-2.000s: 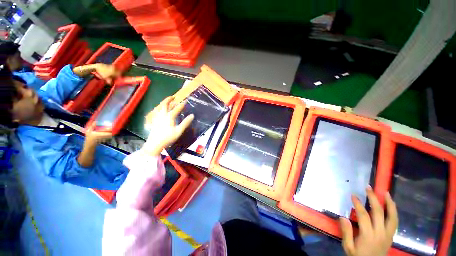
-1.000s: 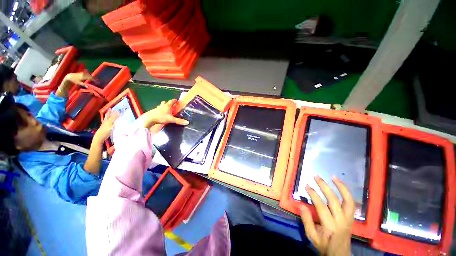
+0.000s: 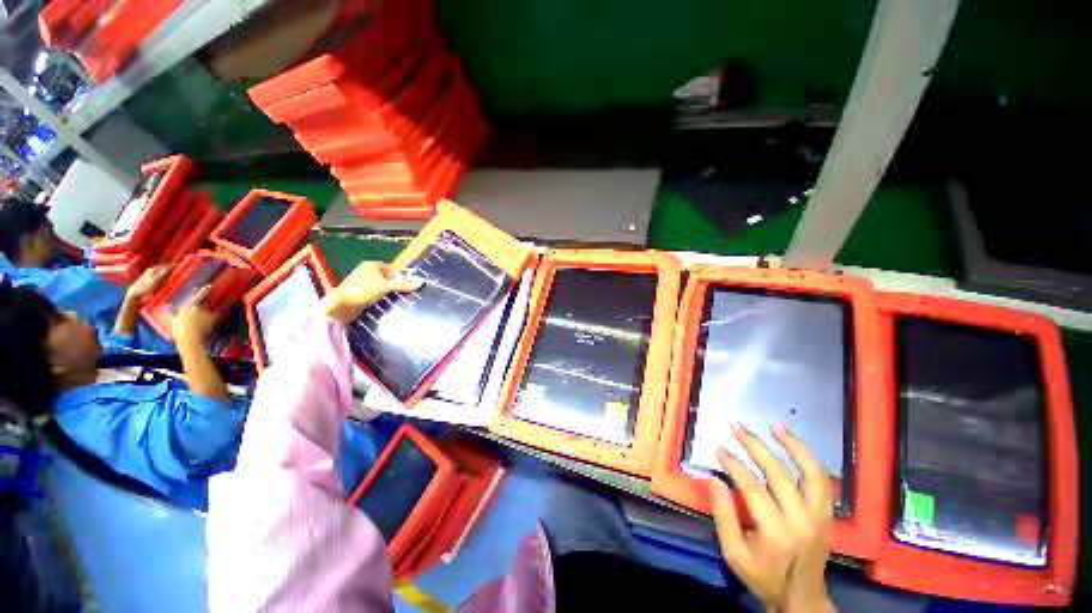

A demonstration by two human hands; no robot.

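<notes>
My left hand grips the upper left edge of a dark tablet, its thumb over the glass. This tablet lies slanted over an orange tray and a white tray. My right hand has its fingers spread over the lower part of a pale grey lit screen in an orange tray; whether the fingertips touch is unclear. Between them a dark tablet shows small text and an orange patch. The rightmost tablet is dark, with green and red patches.
A tall leaning pile of orange trays stands behind the row. A low tray stack is beside my lap. A person in blue sits at left among more trays. A slanting post rises behind the row.
The slanted tablet has shifted lower and its angle has changed, with my left hand still at its edge. My right hand has moved left from the screen's lower right. An orange patch has appeared on the middle tablet.
</notes>
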